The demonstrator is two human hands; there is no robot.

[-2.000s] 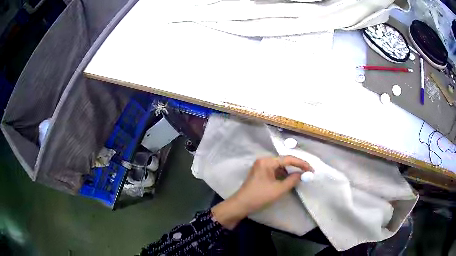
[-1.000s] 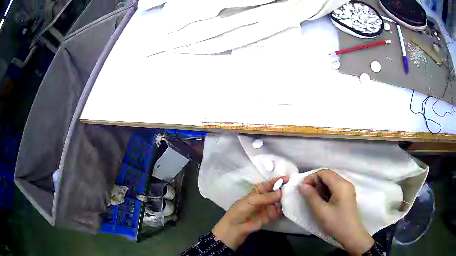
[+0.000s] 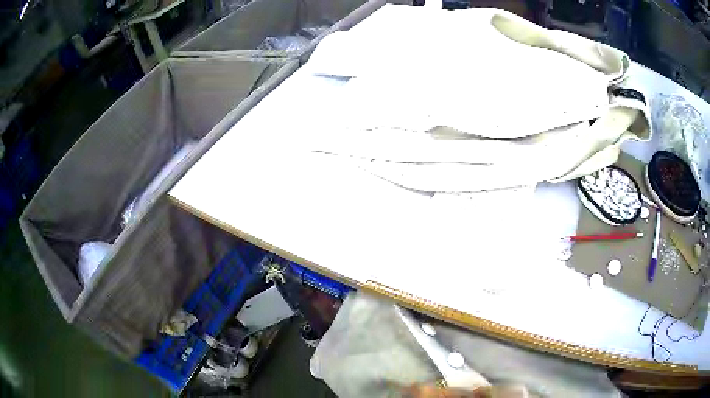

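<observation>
A cream garment (image 3: 366, 342) hangs below the table's front edge, cut off by the bottom of the picture. Two white buttons (image 3: 455, 360) lie along its front edge. A blurred strip of fingers shows at the very bottom over the cloth: my left hand (image 3: 427, 391) at its left part and my right hand (image 3: 507, 391) at its right part. Both are almost wholly cut off, so their grip and anything between the fingertips are hidden. No needle or thread can be made out at the cloth.
A second cream garment (image 3: 483, 93) lies on the white table (image 3: 265, 186). At right, a cardboard mat (image 3: 623, 291) bears a button tin (image 3: 611, 194), a dark tin (image 3: 673, 185), a red pencil (image 3: 607, 237), a pen and loose buttons. Grey fabric bins (image 3: 109, 163) and a blue crate (image 3: 198, 319) stand left.
The view has tilted up, so the table and second garment show more fully. My hands and the lap garment have shifted down to the bottom edge and are mostly out of the picture.
</observation>
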